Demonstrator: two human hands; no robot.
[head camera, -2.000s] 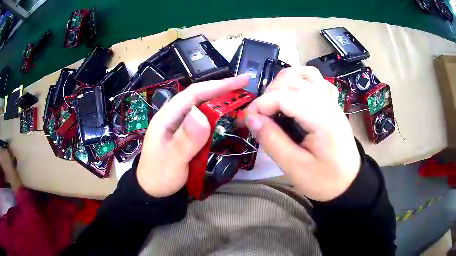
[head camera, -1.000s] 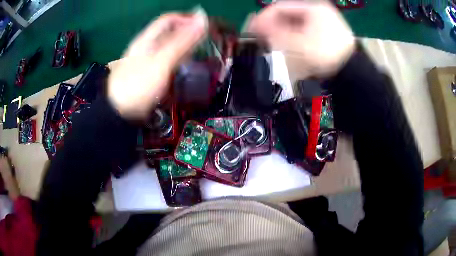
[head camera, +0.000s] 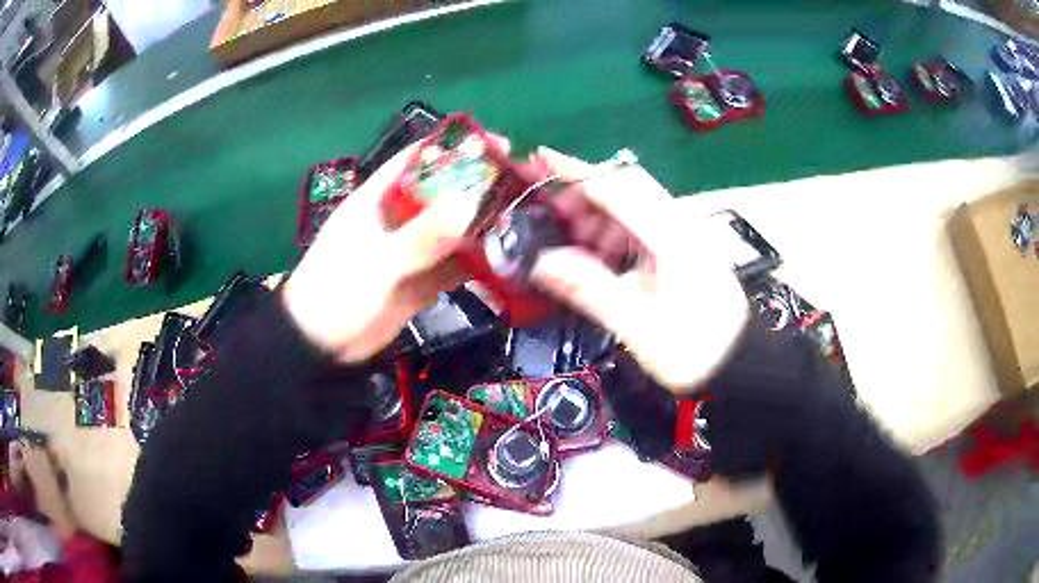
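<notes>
A red front housing (head camera: 496, 282), blurred, is held up between both hands above the pile. A green circuit board (head camera: 452, 171) shows at its left end and a round dark speaker driver (head camera: 529, 238) at its right. A white lead wire (head camera: 587, 172) sticks out at the upper right. My left hand (head camera: 370, 268) grips the board end. My right hand (head camera: 649, 290) grips the speaker end, thumb by the driver. Below lie open red housings with boards and drivers, one in front (head camera: 484, 452) on a white sheet (head camera: 615, 495).
A green conveyor belt (head camera: 547, 85) with several units runs behind the tan table (head camera: 883, 262). Black housings (head camera: 456, 325) are piled mid-table, with more units at left and right. A cardboard box (head camera: 989, 256) is at the right edge. Another person's hand (head camera: 43, 484) is at far left.
The view has shifted towards the belt, so the table pile sits lower. My hands, blurred and apart over the belt side one second ago, are now together around a red housing.
</notes>
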